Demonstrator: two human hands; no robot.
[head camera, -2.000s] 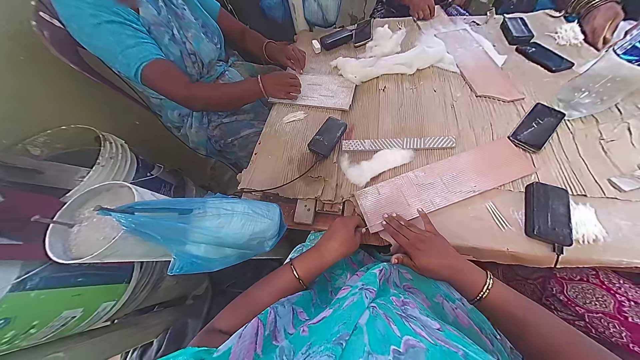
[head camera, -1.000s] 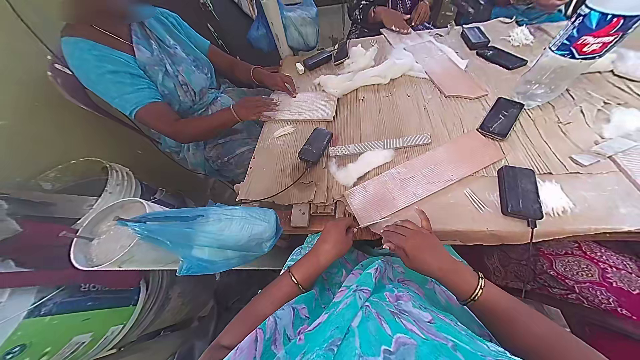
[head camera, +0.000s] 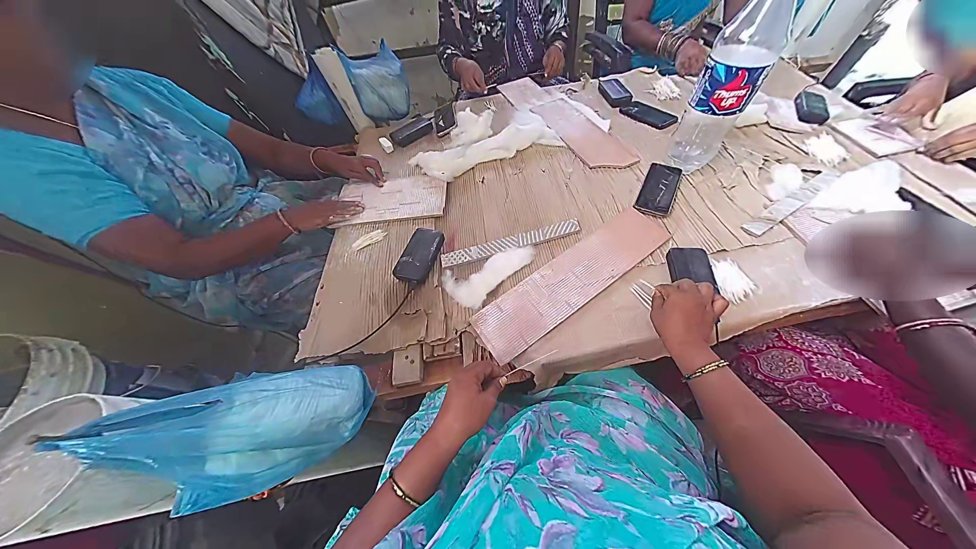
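Observation:
My left hand (head camera: 474, 393) is at the table's front edge, its fingertips pinching one end of a thin white stick (head camera: 530, 362). Just above it lies the near end of a long ridged board (head camera: 576, 286), pinkish and slanted. My right hand (head camera: 686, 316) is over the cardboard, fingers curled at a few thin white sticks (head camera: 642, 294); whether it grips any is unclear. Touching or close behind that hand is a black box-shaped device (head camera: 691, 267) with a cable. White fluffy cotton (head camera: 489, 277) and a patterned strip (head camera: 511, 242) lie left of the board.
A dark phone (head camera: 658, 189) and a plastic bottle (head camera: 717, 91) are beyond the board. Another black device (head camera: 418, 255) trails a cable. At left, a blue plastic bag (head camera: 267, 427) rests by a white bucket (head camera: 46, 457). Several people work around the table, one with a smaller ridged board (head camera: 396, 200).
My right hand has left the board's near end and moved right to the thin sticks. My left hand stays near the table edge, now with a thin stick visible in its fingertips.

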